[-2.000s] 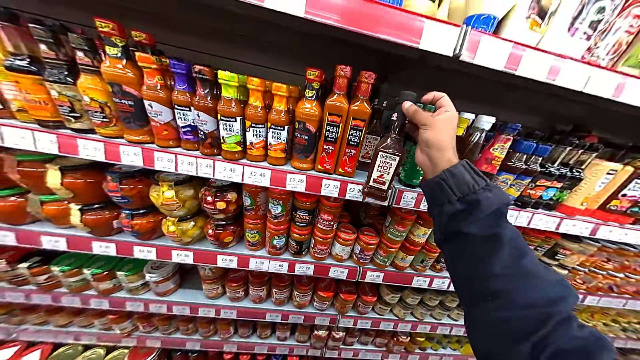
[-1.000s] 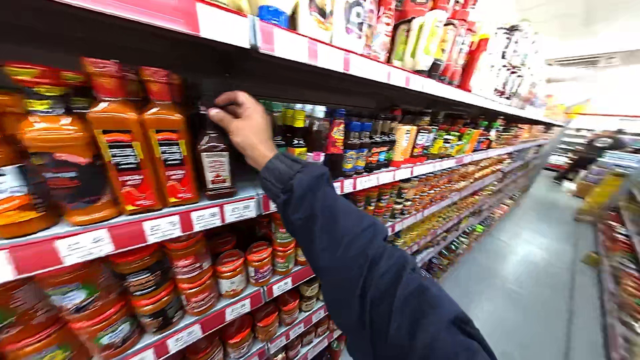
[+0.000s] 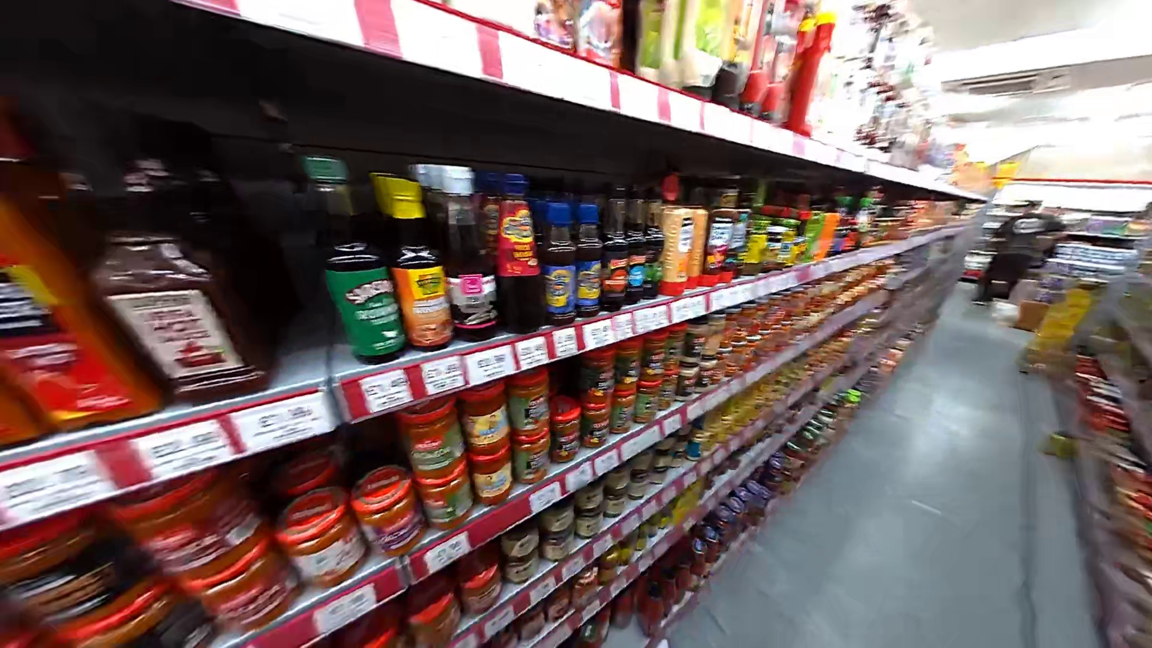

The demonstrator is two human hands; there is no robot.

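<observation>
Neither my left hand nor my right hand is in view now. A dark brown sauce bottle with a pale label (image 3: 184, 333) stands upright on the shelf at the left, its upper part in shadow. Left of it is an orange sauce bottle with a red label (image 3: 63, 342). Across a gap to the right stand a green-labelled bottle (image 3: 364, 297), a yellow-capped bottle (image 3: 421, 288) and several dark sauce bottles with blue caps (image 3: 560, 270). Red-lidded jars (image 3: 324, 535) fill the shelf below.
A red and white shelf edge with price tags (image 3: 490, 360) runs away to the right, under an upper shelf edge (image 3: 558, 81). The grey aisle floor (image 3: 882, 504) lies at the right. Further down the aisle is a person in dark clothes (image 3: 1017, 247), near a yellow object (image 3: 1062, 328).
My right hand, which was at the dark brown sauce bottle's top, has left the view. The bottle stands on the shelf without it. The view has swung right along the aisle.
</observation>
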